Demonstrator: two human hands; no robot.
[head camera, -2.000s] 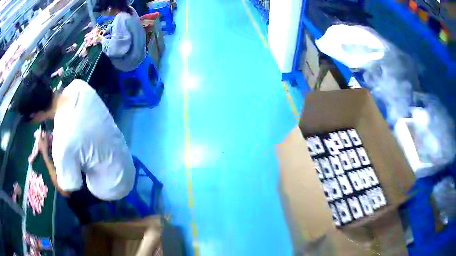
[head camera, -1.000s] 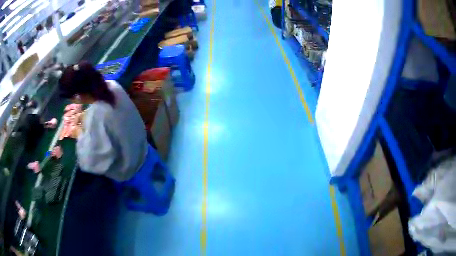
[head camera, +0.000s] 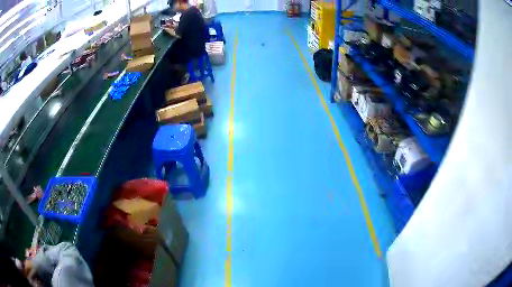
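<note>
Neither of my hands is in the picture. Ahead on the left stands a blue plastic stool (head camera: 174, 140) on the floor. On the dark green bench (head camera: 92, 148) beside it lies a pile of blue battery packs (head camera: 124, 85), with brown cartons (head camera: 141, 36) behind it. Nearer, a blue parts bin (head camera: 90, 196) full of small silvery-green pieces stands on the bench edge. Small pink pieces lie by the bin; they are too blurred to tell exactly.
A person's grey sleeve (head camera: 62, 266) shows at the bottom left. An open carton with red wrap (head camera: 135, 196) and stacked brown boxes (head camera: 182, 92) stand along the bench. Another person (head camera: 190, 33) sits farther ahead. Blue shelving (head camera: 387, 78) and a white panel (head camera: 455, 196) line the right of the aisle.
The view has moved forward along the aisle. The seated person in grey has slid to the bottom left edge. The stool, blue battery pile and parts bin are now nearer, and the carton of packed cells is gone.
</note>
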